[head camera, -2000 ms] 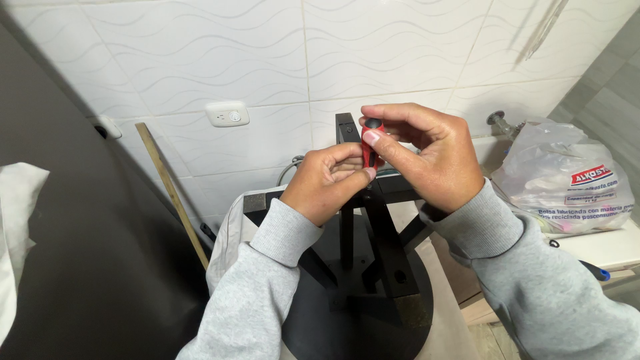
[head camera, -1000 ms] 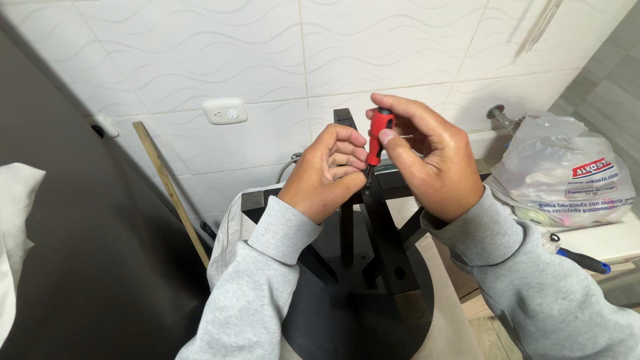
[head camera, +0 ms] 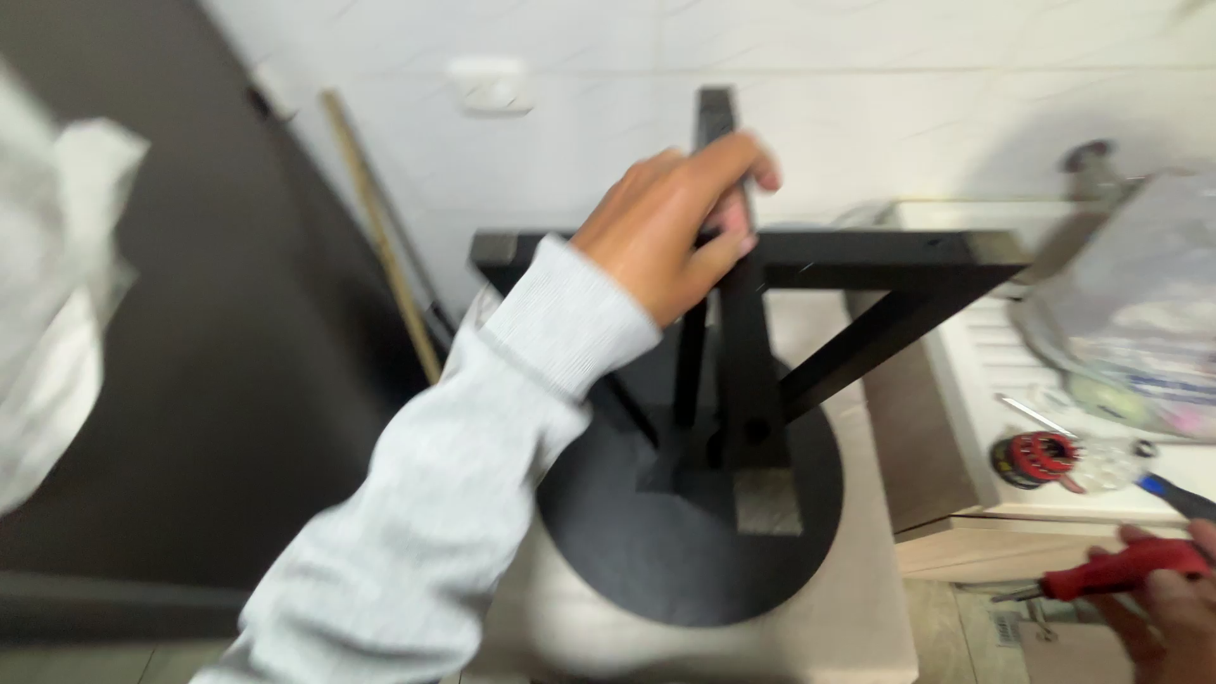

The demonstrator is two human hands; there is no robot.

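My left hand (head camera: 679,223) rests on the upper bar of a black wooden stool frame (head camera: 750,370), its fingers bent over the place where the bars cross. Whether those fingers hold any small part is hidden. Under the frame lies a round black seat (head camera: 693,560), with the legs pointing up. At the lower right edge, my right hand (head camera: 1164,608) holds a screwdriver with a red handle (head camera: 1111,568), its metal tip pointing left. The right hand is partly cut off by the view and apart from the stool.
A plastic bag (head camera: 1140,304) stands on the white counter (head camera: 1073,499) at right, beside a red and black round container (head camera: 1035,458), small clear pieces and a blue and black tool handle (head camera: 1178,496). A wooden stick (head camera: 380,228) leans at left by a dark panel (head camera: 190,399).
My right hand has moved from the frame's crossing to the lower right, taking the red screwdriver with it. My left hand stays at the frame. The view has shifted.
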